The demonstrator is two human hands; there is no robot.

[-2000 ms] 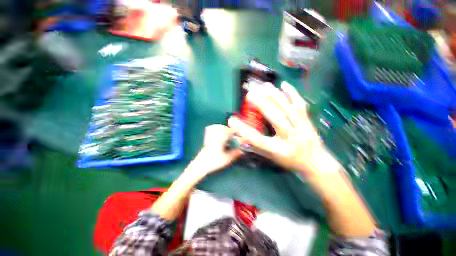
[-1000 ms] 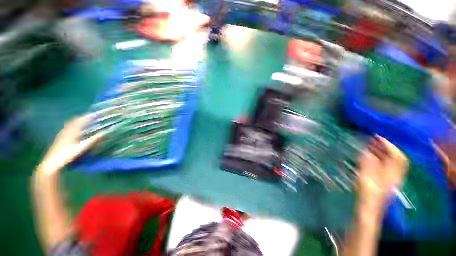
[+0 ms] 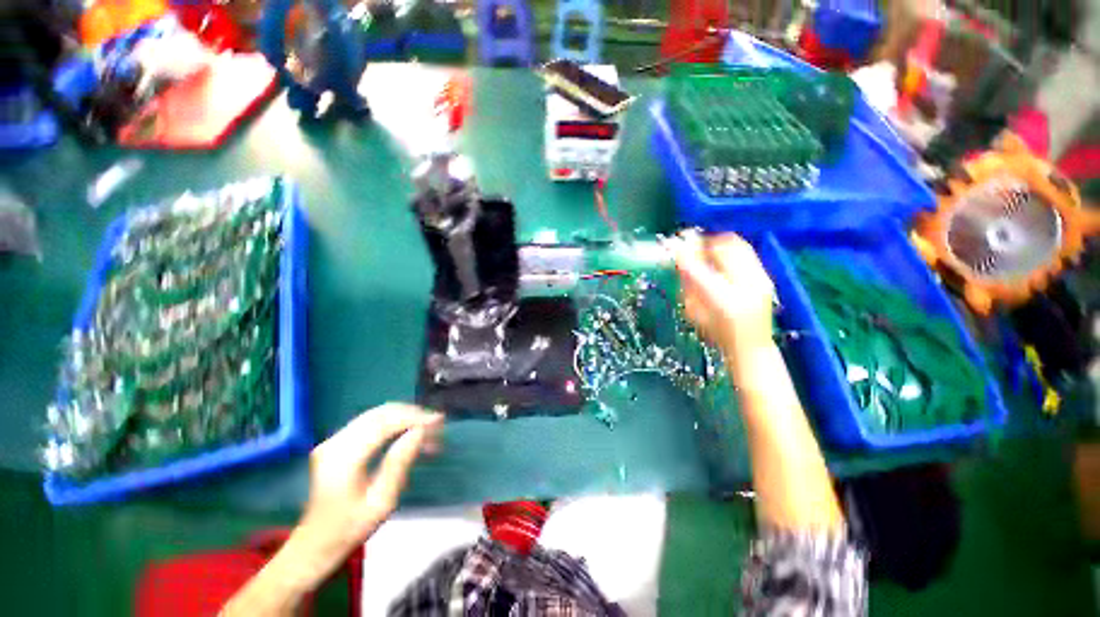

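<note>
The black test fixture (image 3: 501, 392) stands at the centre of the bench. Its ribbed red handle (image 3: 452, 103) stands up, and the clear block (image 3: 473, 344) sits over the base. My left hand (image 3: 356, 464) is at the fixture's front left, fingers apart, with nothing seen in it. My right hand (image 3: 730, 295) is right of the fixture, above the loose board pile (image 3: 639, 331). Its fingertips pinch the end of a pale green circuit board (image 3: 633, 254) that points left, slightly blurred. A pale silver module (image 3: 551, 268) is beside the fixture's upright.
A blue tray (image 3: 293, 362) heaped with populated boards is at left. Blue bins stand at right rear (image 3: 754, 217) and right front (image 3: 832, 416). A white power supply (image 3: 581, 142) with a dark slab on top is behind the fixture. An orange fan (image 3: 1007, 229) is at far right.
My left hand has moved from the left tray towards the fixture. My right hand has moved from the right front bin to above the loose pile. The view has shifted and is sharper.
</note>
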